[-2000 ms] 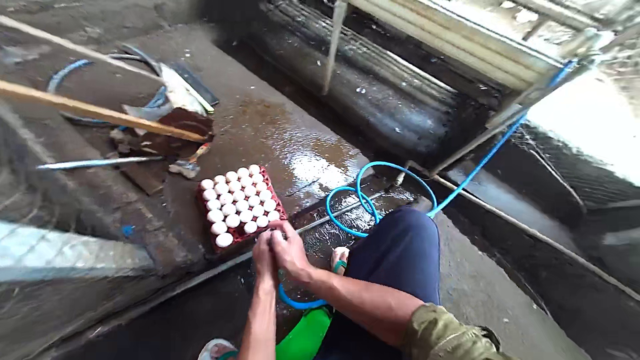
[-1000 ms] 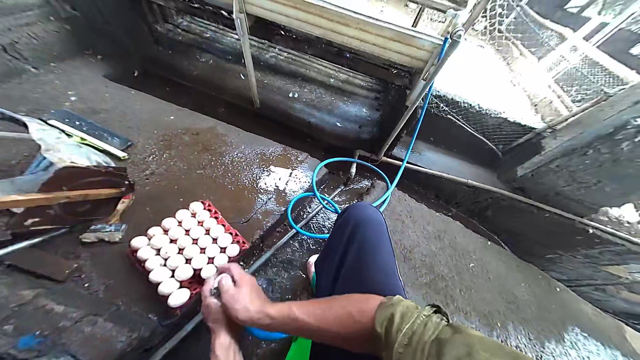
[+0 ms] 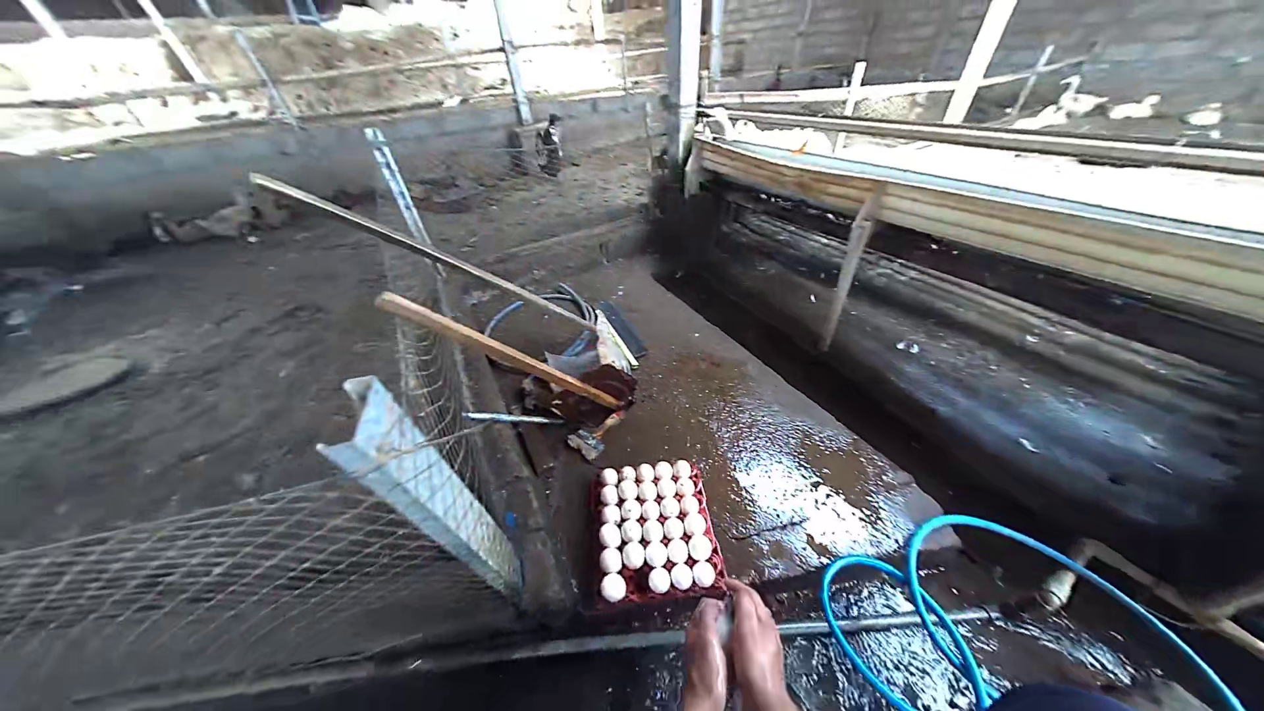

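Observation:
A red egg tray (image 3: 713, 578) rests on the wet concrete floor, filled with rows of white eggs (image 3: 652, 530); one cell in its nearest row holds no egg. My left hand (image 3: 705, 652) and my right hand (image 3: 755, 642) are pressed together just beyond the tray's near right corner. Between them a small pale surface shows, too little to tell whether it is an egg. Both hands are wet-looking, with fingers pointing forward.
A blue hose (image 3: 938, 602) loops at the right beside a pipe (image 3: 1059, 589). Wooden-handled tools (image 3: 494, 346) lie beyond the tray. Wire netting (image 3: 257, 563) and a metal post (image 3: 425, 474) stand left. A corrugated trough (image 3: 987, 237) runs along the right, with white birds (image 3: 1076, 102) behind.
The view has swung up and left, showing the pen beyond. My hands stay together near the tray's corner. The tray's empty cell shows in the nearest row now.

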